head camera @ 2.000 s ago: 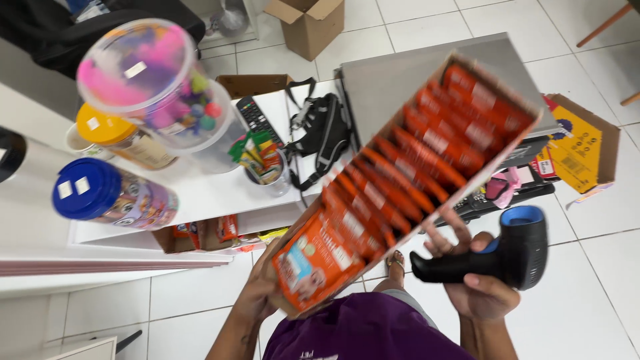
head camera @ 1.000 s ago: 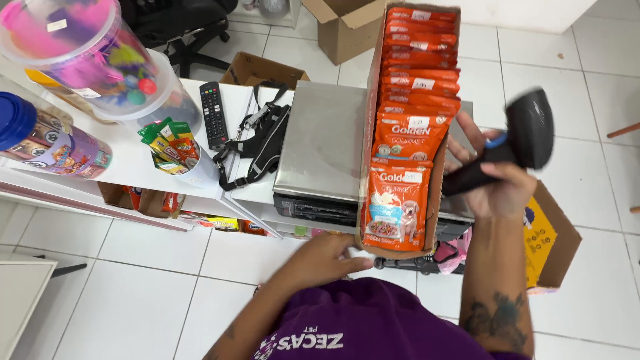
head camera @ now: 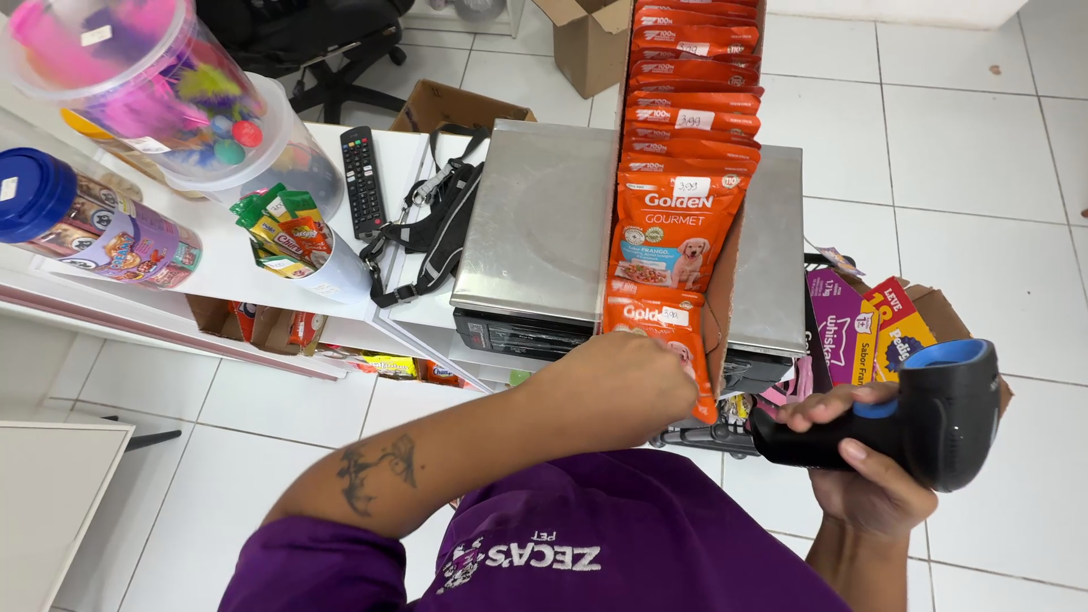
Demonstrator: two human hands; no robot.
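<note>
A long open cardboard box [head camera: 722, 314] of orange Golden Gourmet pet food pouches [head camera: 671, 229] lies across a device with a stainless steel top [head camera: 544, 212]. My left hand [head camera: 620, 387] is at the near end of the box, its fingers closed on the nearest pouch [head camera: 705, 399], which tilts out over the box edge; the fingertips are partly hidden. To the right of the box, my right hand [head camera: 867, 459] holds a black and blue handheld barcode scanner [head camera: 943, 416] by its handle, with the head pointing away to the right.
Left on the white counter [head camera: 340, 314] are a remote control [head camera: 363, 183], a black pet harness [head camera: 438, 229], a cup of treat sachets [head camera: 314, 263], clear tubs [head camera: 170, 93] and a blue-lidded jar [head camera: 93, 221]. A carton of boxed pet food [head camera: 884, 323] stands at right; an office chair [head camera: 314, 34] is behind.
My left hand has moved from beside the box's near end onto the nearest pouch. The box, held tilted in the air two seconds ago, now lies on the steel top. The scanner stays in my right hand.
</note>
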